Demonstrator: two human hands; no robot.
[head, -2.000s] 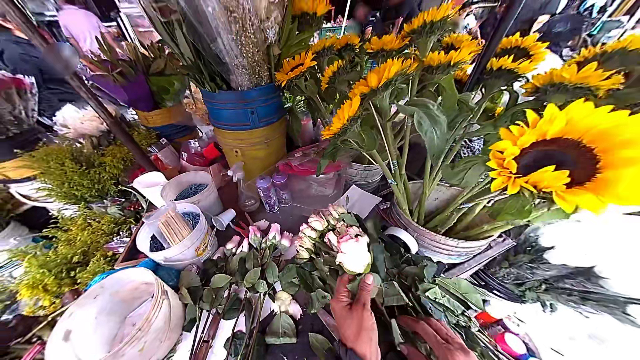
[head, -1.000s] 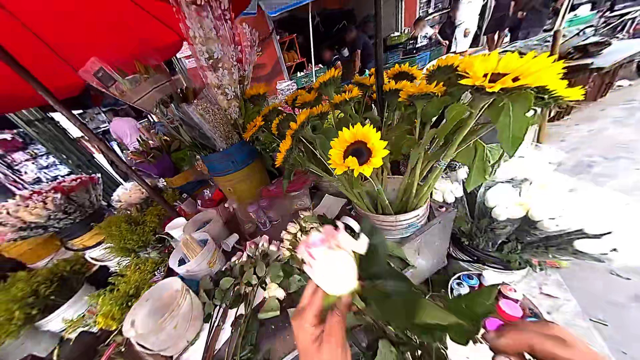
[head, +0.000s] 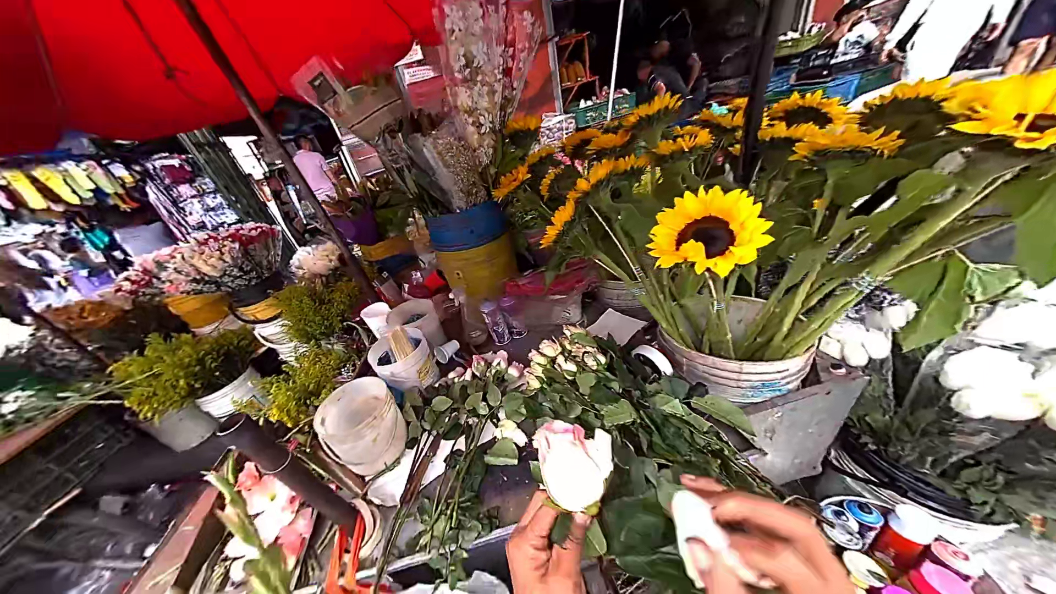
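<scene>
My left hand [head: 549, 544] grips a white rose with pink-edged petals [head: 573, 464] just under its bloom, upright near the bottom middle. To its right, my right hand [head: 763, 536] is blurred, with white petals [head: 697, 528] between its fingers. Leafy rose stems [head: 627, 429] lie behind and below both hands, with small pale pink rose heads [head: 557, 355] at their far end. A striped white bucket of sunflowers [head: 738, 371] stands beyond my right hand.
Spray cans [head: 907, 536] crowd the lower right. An empty white bucket [head: 360, 425] and a small bucket of sticks [head: 404, 371] stand left of the stems. White flowers [head: 998, 379] fill the right edge; a blue-and-yellow bucket [head: 472, 247] stands behind.
The view has tilted up and shifted. My right hand was low beside the stems, then farther right; it is now nearer the rose, with white petals in it. The left hand still holds the rose.
</scene>
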